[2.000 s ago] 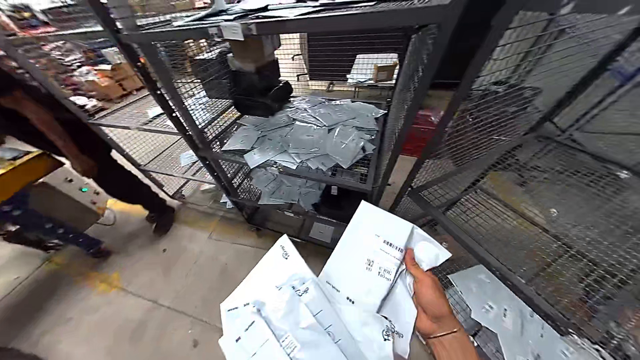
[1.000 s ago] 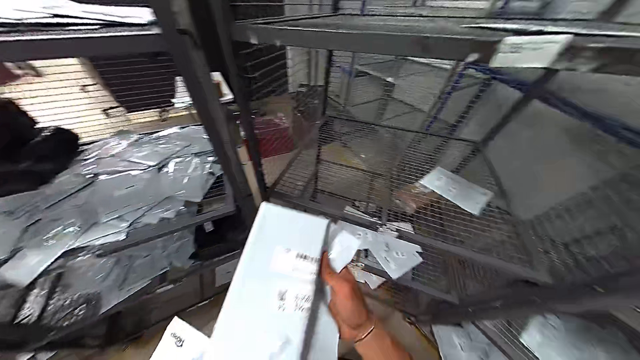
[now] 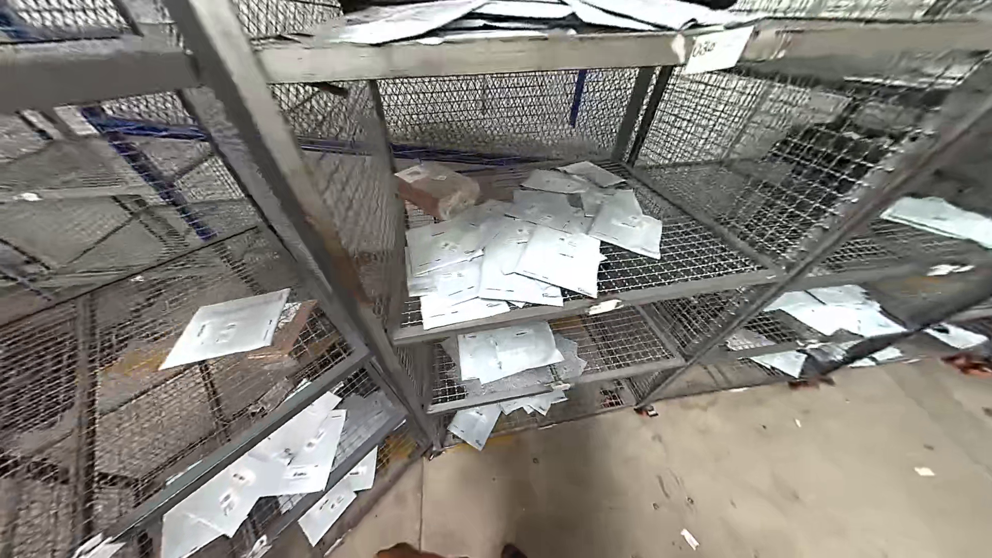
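Neither my left hand nor my right hand can be made out; a small brown shape at the bottom edge is too cut off to identify. White and grey mailing bags (image 3: pixel 558 256) lie in a loose pile on the wire-mesh middle shelf, beside a brown taped parcel (image 3: pixel 439 190). Below them, more mailing bags (image 3: pixel 508 353) rest on a lower shelf. In the left rack, a single white mailing bag (image 3: pixel 229 327) lies against a brown carton (image 3: pixel 291 329), with further bags (image 3: pixel 298 457) on the level beneath.
A grey metal post (image 3: pixel 287 186) separates the two mesh racks. Overhead, a shelf beam (image 3: pixel 496 58) bears a white handwritten tag (image 3: pixel 718 50) and flat bags on top. Low shelves at the right hold more mailing bags (image 3: pixel 837 310). Concrete floor (image 3: pixel 620 480) with small scraps lies in front.
The view has swung far to the right along the racks. My right hand and the white mailing bags it held, seen in both earlier frames, are out of view now.
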